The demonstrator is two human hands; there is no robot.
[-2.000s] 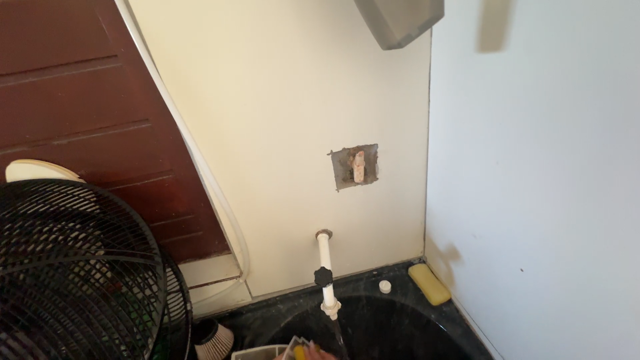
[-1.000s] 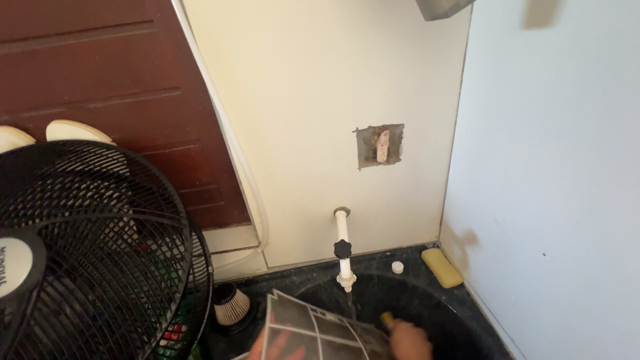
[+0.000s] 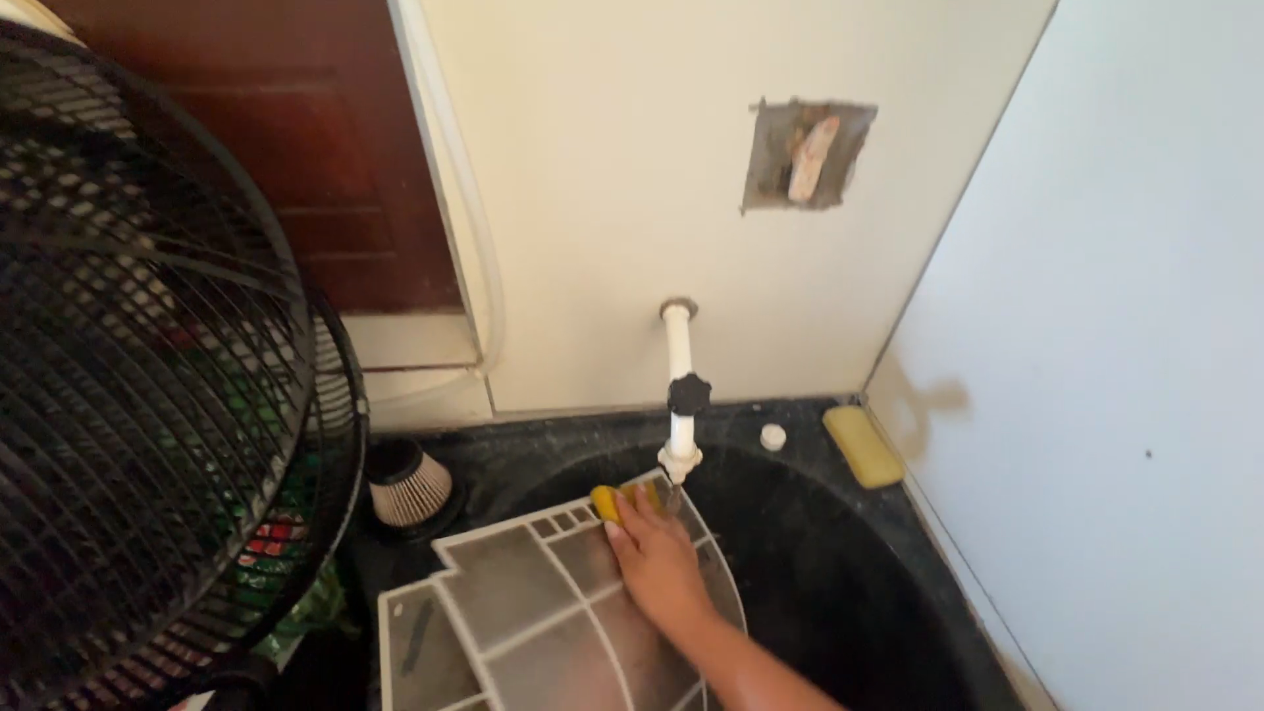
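My right hand is closed around a small yellow sponge and presses it on the upper edge of a white-framed mesh air filter. The filter lies tilted over the left part of a black sink basin, its top corner just under the white tap with the black knob. A thin stream of water seems to run from the spout beside my fingers. My left hand is not clearly seen; a blurred skin-toned patch shows through the mesh near the bottom of the view.
A black fan grille fills the left side. A pleated cone filter stands on the dark counter between fan and basin. Right of the tap are a white cap and a yellow soap bar or sponge. Walls rise behind and to the right.
The mesh filter has come up into view over the basin. My right hand, which was to the right of the filter with the yellow sponge, is now on the filter's upper edge.
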